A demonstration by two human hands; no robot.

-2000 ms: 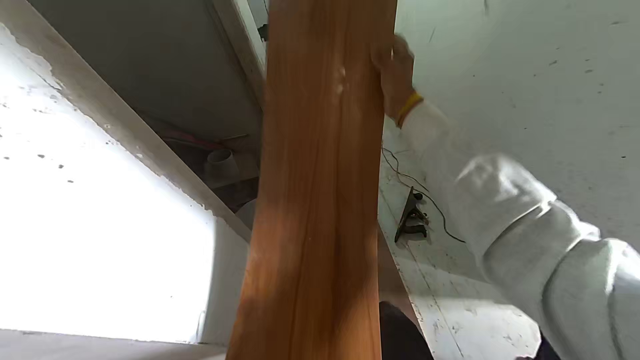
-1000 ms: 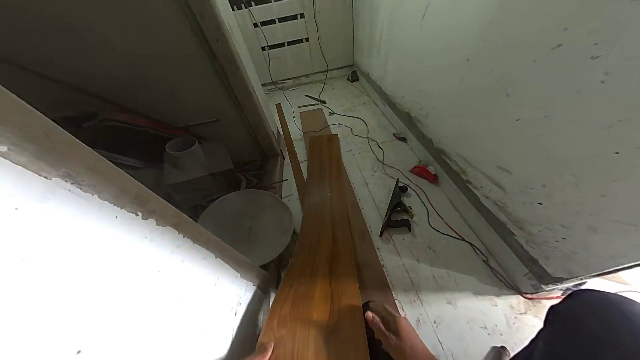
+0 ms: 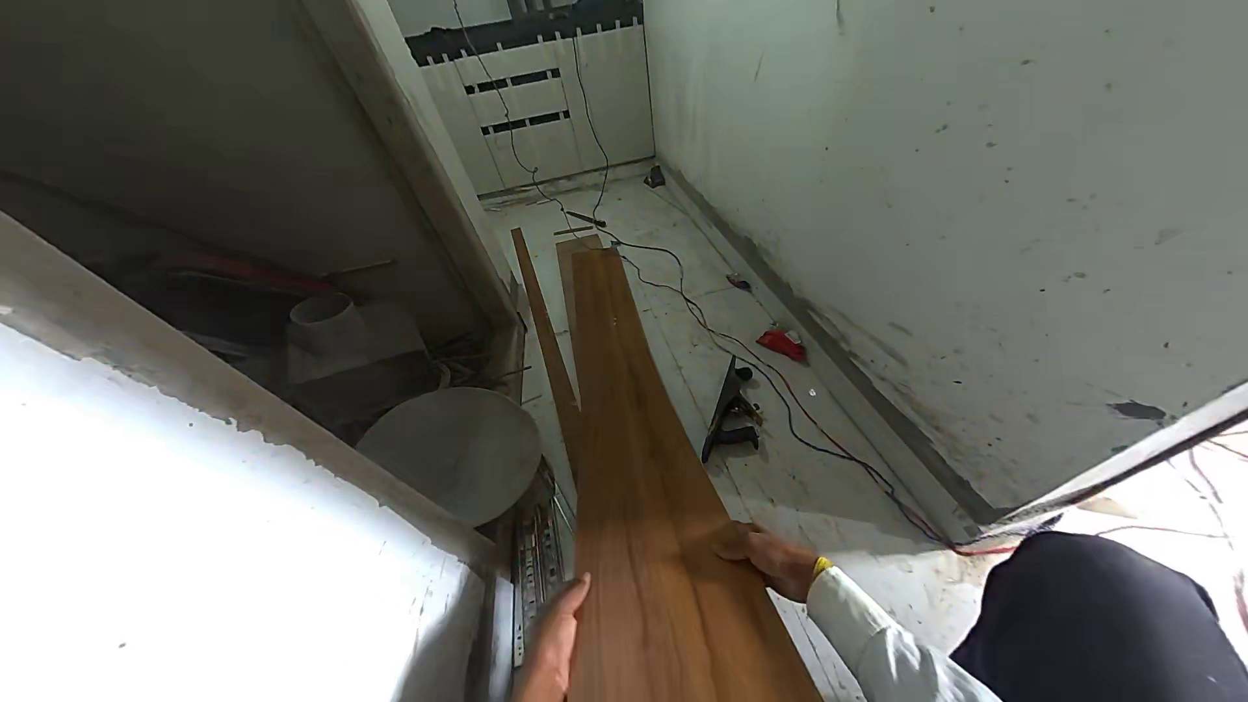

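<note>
A long brown wooden board [image 3: 648, 468] runs from the bottom of the view away along the floor, its far end lying over another board [image 3: 565, 263]. My left hand [image 3: 558, 639] grips its left edge near the bottom, the thumb at the edge. On the right edge, a little farther off, my right hand [image 3: 775, 561] holds on with the thumb on top and the fingers hidden beneath. A narrow wooden strip [image 3: 548, 331] lies to the left of the board. A hand plane [image 3: 731, 414] rests on its side on the floor, right of the board.
Black and red cables [image 3: 702, 317] trail over the floor. A red object [image 3: 782, 344] lies near the right wall [image 3: 926, 195]. At left are a round grey disc [image 3: 458, 453], a whitish cylinder [image 3: 327, 322] and metal drawer slides [image 3: 536, 565]. A dark-clothed knee [image 3: 1092, 614] is at lower right.
Two seconds ago the board stood higher across the view, my right hand near its upper right edge. Now it slopes down to the floor between both hands. The view has shifted toward the far end.
</note>
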